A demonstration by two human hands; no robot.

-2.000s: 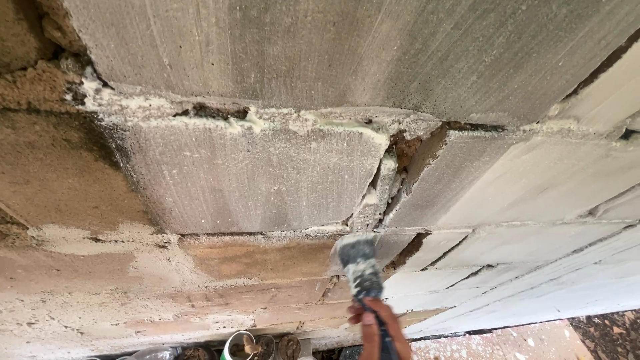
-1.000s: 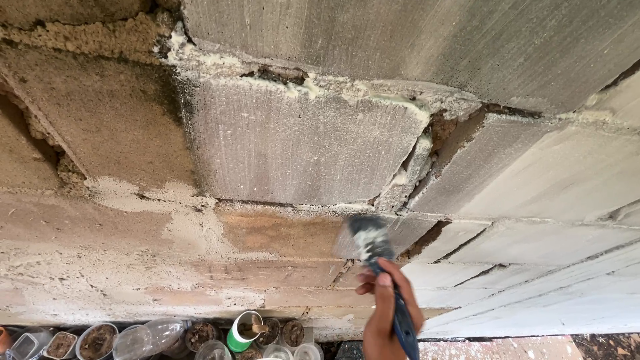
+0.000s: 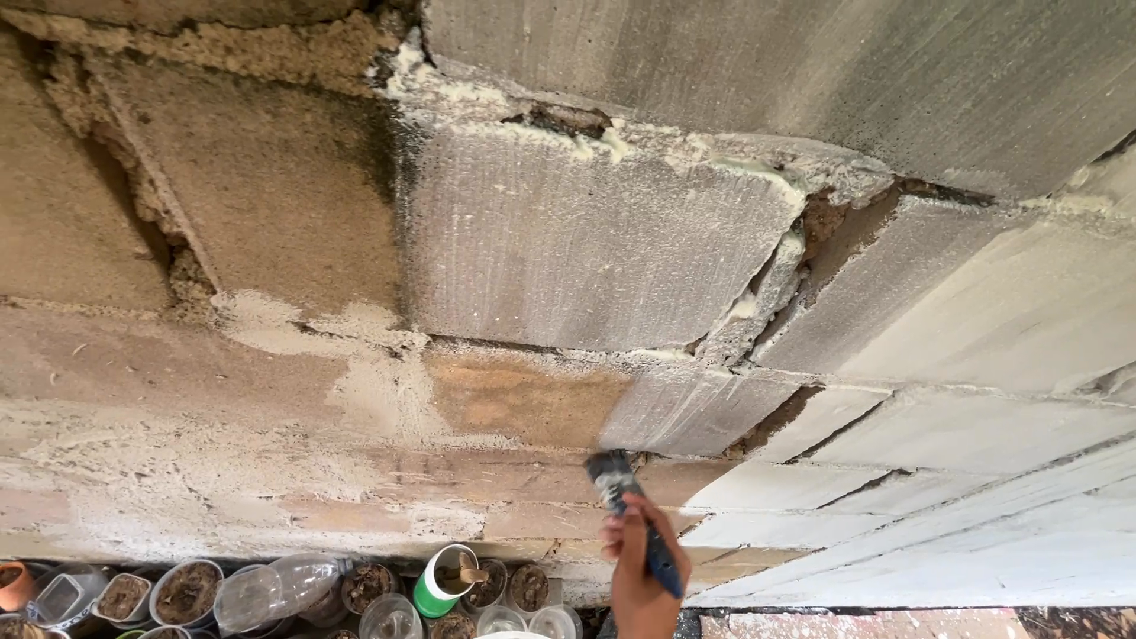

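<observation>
My right hand (image 3: 643, 559) is closed around the dark blue handle of a paintbrush (image 3: 612, 479), low in the middle of the view. Whitish paint coats its ferrule, and the bristle tips are at the block wall just below a freshly coated greyish patch (image 3: 701, 410). Left of that patch lies a bare tan block face (image 3: 524, 399). Above, a larger block (image 3: 586, 240) wears a thin, streaky pale coat, with thicker paint along its rough mortar joints. Open gaps show in the joint (image 3: 781, 284) to its right. My left hand is out of view.
Along the wall's foot at lower left stand several plastic containers of soil (image 3: 186, 593), a clear plastic bottle (image 3: 280, 593) on its side and a green and white cup (image 3: 444, 581). White-painted blocks (image 3: 976, 426) run to the right. A paint-spattered surface (image 3: 861, 624) lies at bottom right.
The brush has moved down the wall from the small block's face to its lower edge. More of that block is coated greyish than two seconds ago. The view has shifted, showing more containers.
</observation>
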